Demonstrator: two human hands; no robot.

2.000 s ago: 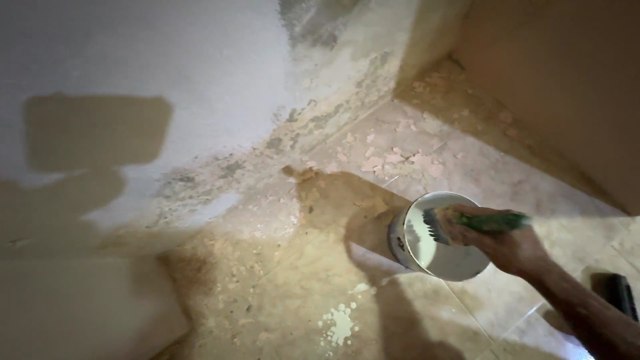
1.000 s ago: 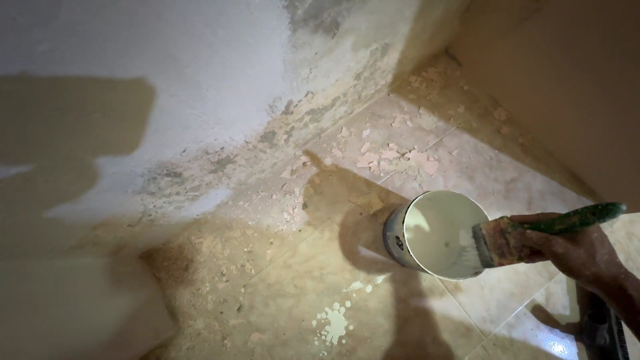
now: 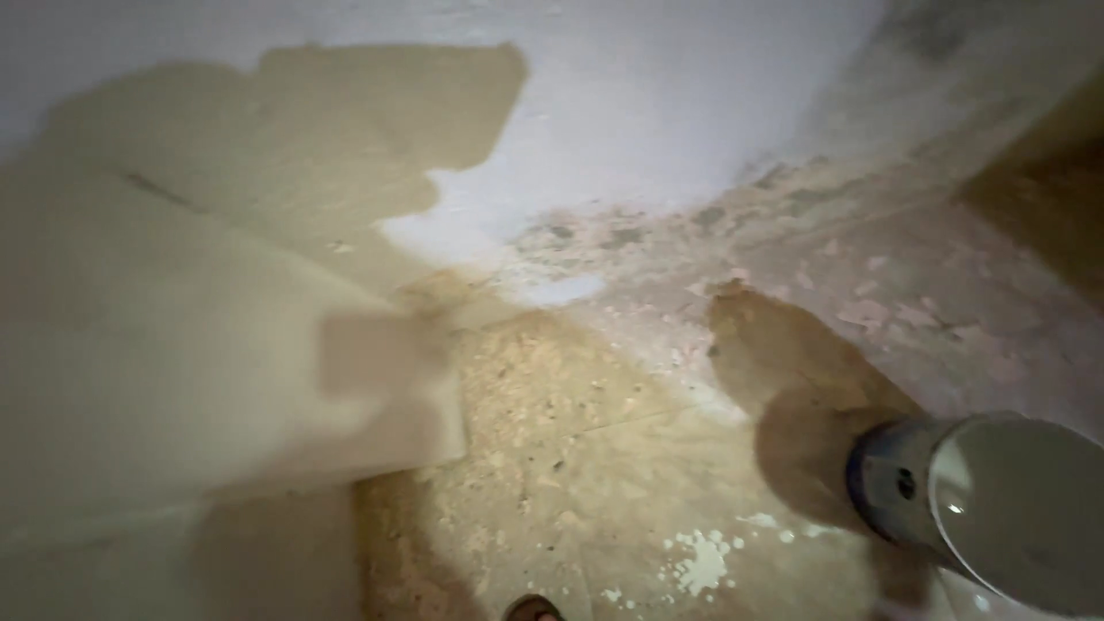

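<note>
Neither my left hand nor my right hand is in the frame of now, and the paintbrush is out of view too. A round paint bucket (image 3: 1022, 517) with pale paint inside stands on the tiled floor at the lower right, cut off by the frame edge. Left of it, spilled paint spots (image 3: 703, 561) lie on the floor. The wall (image 3: 655, 95) is white above, with a stained, flaking strip (image 3: 630, 228) along its base.
Loose paint flakes (image 3: 914, 319) are scattered on the floor near the wall. A pale boxy ledge or low wall (image 3: 216, 362) juts out at the left. The tip of a foot (image 3: 533, 608) shows at the bottom edge. Broad shadows fall on wall and floor.
My right hand with the green-handled brush, earlier over the bucket and then at its right rim, has left the view. The view has swung left.
</note>
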